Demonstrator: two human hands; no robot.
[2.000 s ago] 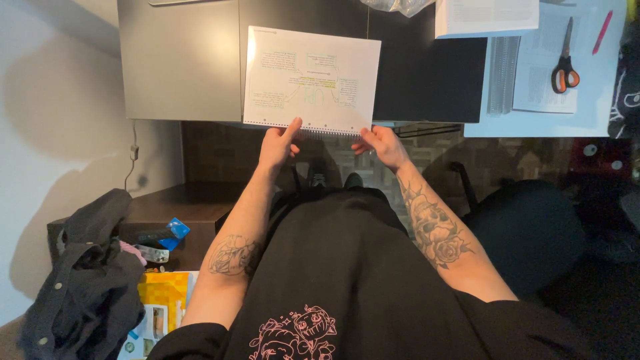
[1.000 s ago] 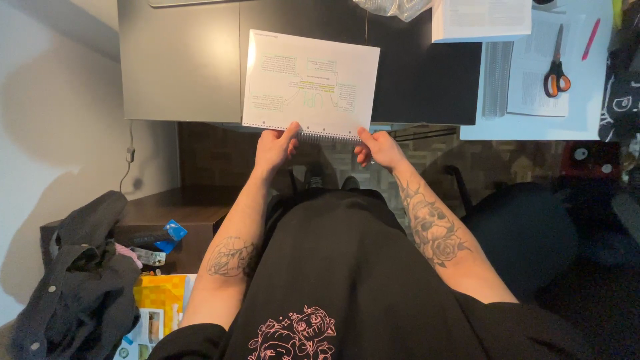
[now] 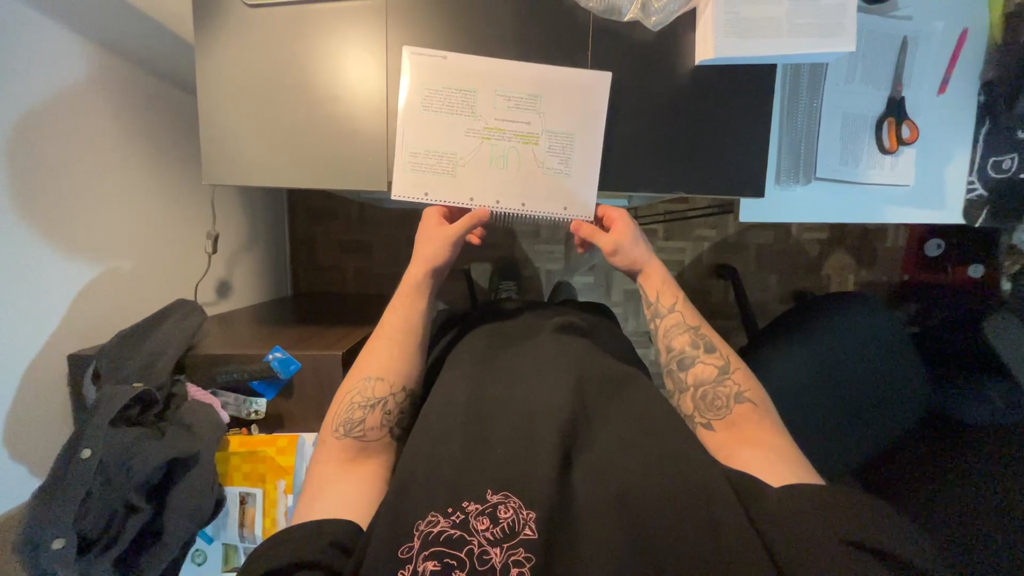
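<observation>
A stack of white printed sheets [image 3: 500,132] with a dark coil binding along its near edge is held out in front of me, partly over the dark desk. The top page bears small text blocks, some highlighted yellow, and green marks. My left hand [image 3: 452,240] grips the left part of the bound edge, thumb on top. My right hand [image 3: 612,240] grips the right end of that edge, thumb near the corner. The fingers beneath the sheets are partly hidden.
Orange-and-black scissors [image 3: 897,128], a pink pen [image 3: 953,62] and loose printed sheets lie on the light table [image 3: 848,204] at right. A thick paper stack [image 3: 776,28] and clear plastic [image 3: 640,10] are at the back. Dark clothing [image 3: 120,448] hangs at lower left beside a brown cabinet [image 3: 280,324].
</observation>
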